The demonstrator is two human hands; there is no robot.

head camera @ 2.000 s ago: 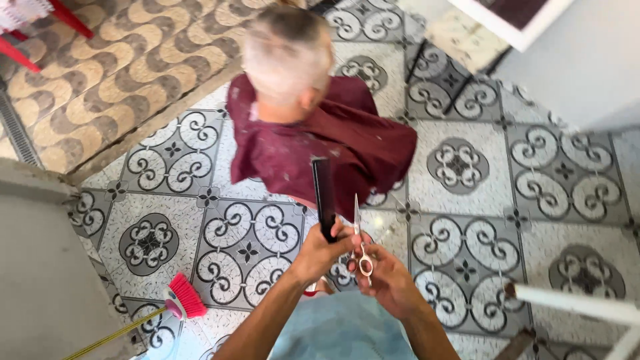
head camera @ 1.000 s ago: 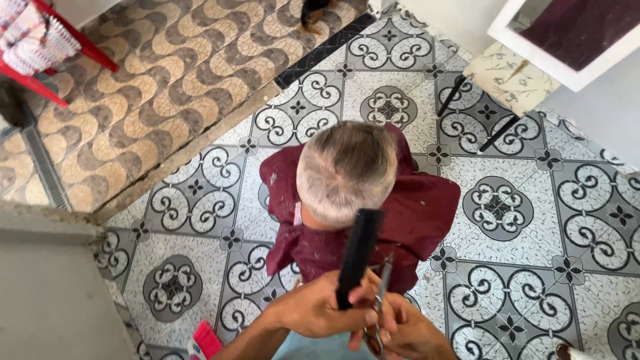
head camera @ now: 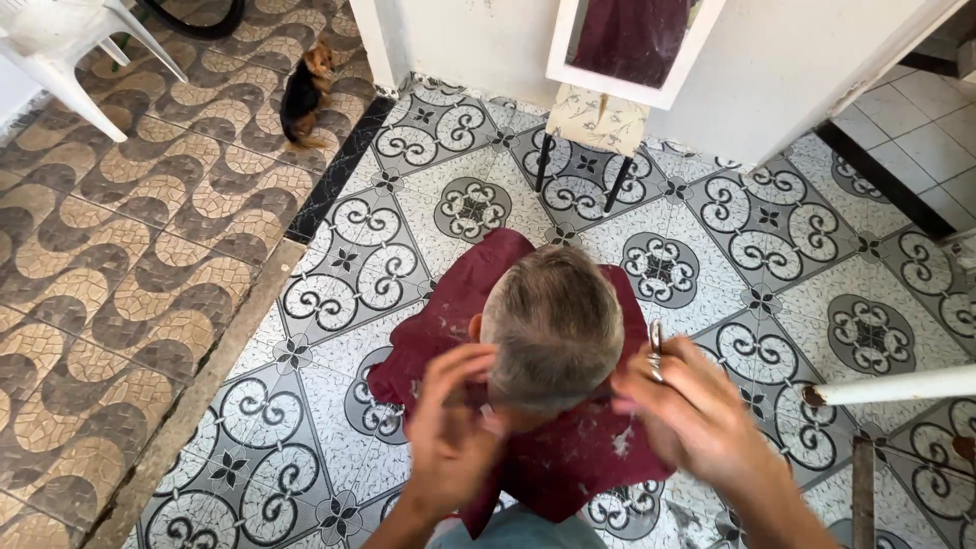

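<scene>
A seated person's head (head camera: 555,328), with short grey hair, is at the middle, seen from above and behind. A maroon barber's cape (head camera: 442,328) with loose hair clippings on it drapes the shoulders. Blurred, my left hand (head camera: 457,427) is at the left side of the head, below the ear, fingers spread and bent; no comb shows in it. On the other side, my right hand (head camera: 679,404) is held by the head with the scissors (head camera: 656,351) in it, their metal handle rings at the fingers. The blades are hidden, and contact with the head cannot be told.
A framed mirror (head camera: 663,95) leans at the wall above a small cloth-topped stool (head camera: 598,122). A small black-and-tan dog (head camera: 301,95) sits beyond the black threshold (head camera: 343,168). A white plastic chair (head camera: 65,53) stands far left. A white metal bar (head camera: 900,385) juts in from the right.
My hands have parted from in front of me to either side of the person's head. The black comb, earlier in my left hand, is out of sight. The view has shifted, bringing the dog in whole.
</scene>
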